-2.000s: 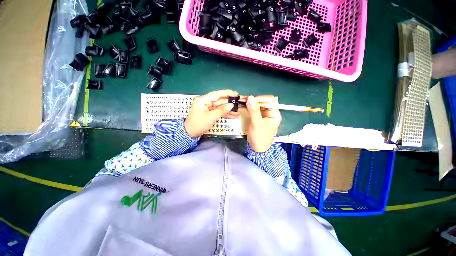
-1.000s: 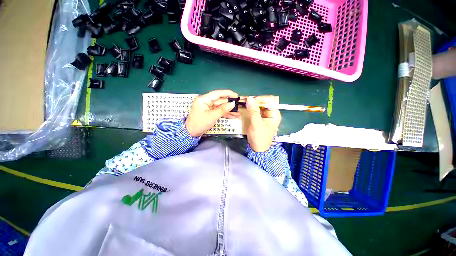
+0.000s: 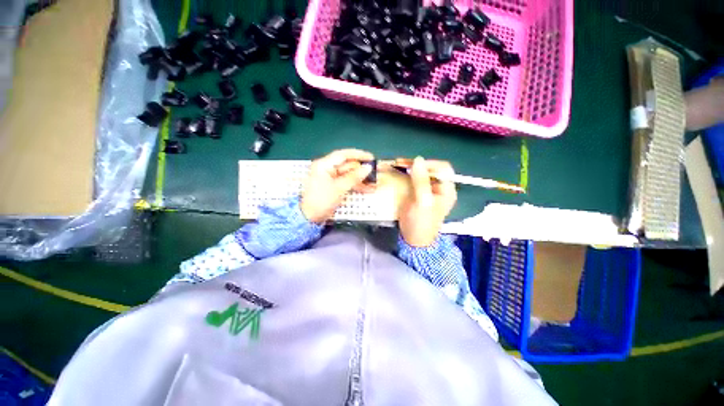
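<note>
My left hand (image 3: 333, 184) holds a small black plastic part (image 3: 371, 170) between thumb and fingers above the gridded sheet (image 3: 274, 178). My right hand (image 3: 426, 198) grips a slim pale hand tool (image 3: 476, 182), its orange-brown far end pointing right. The tool's dark working tip shows blurred at my right fingers, a little apart from the part. The gridded sheet lies at the near bench edge, partly covered by both hands and sleeves.
Loose black parts (image 3: 210, 49) lie at upper left. A pink basket (image 3: 444, 116) holds more. Bundled sheets (image 3: 660, 143) stand at right, beside another person's arm (image 3: 706, 107). A white strip (image 3: 548, 224) lies above a blue crate (image 3: 579, 341). A plastic-lined carton (image 3: 51, 119) is at left.
My right hand has moved slightly right, opening a gap between the tool and the black part. The tool now tilts downward to the right. The whole view has shifted slightly.
</note>
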